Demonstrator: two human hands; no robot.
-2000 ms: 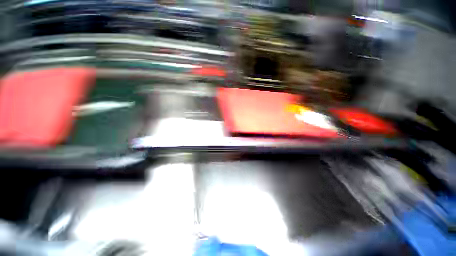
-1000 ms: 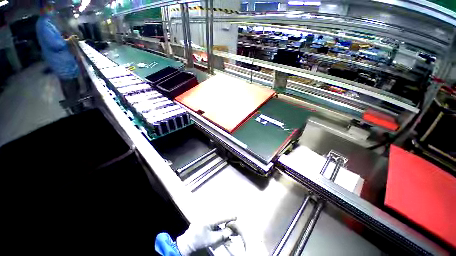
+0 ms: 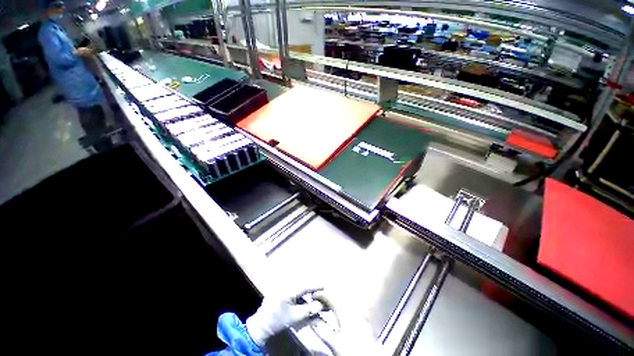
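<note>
My left hand, in a white glove with a blue sleeve cuff, is at the bottom centre over the near bench edge. Its fingers are bent and point right; I cannot tell if they hold anything. A second white shape, possibly my right gloved hand, meets its fingertips and blends into the glare, so its fingers cannot be made out. The shiny stainless bench top lies beyond the hands. Paired guide rods cross it to the right, under the long conveyor rail.
A green mat with a thin silvery-white tool adjoins a pale sheet on a red board. Slotted racks and black bins stand left. A red mat lies right. Large black shapes fill the near left. A person stands far left.
The view has steadied since the blurred earliest frame and shifted slightly since the second. My left hand stays near the bench edge in much the same pose.
</note>
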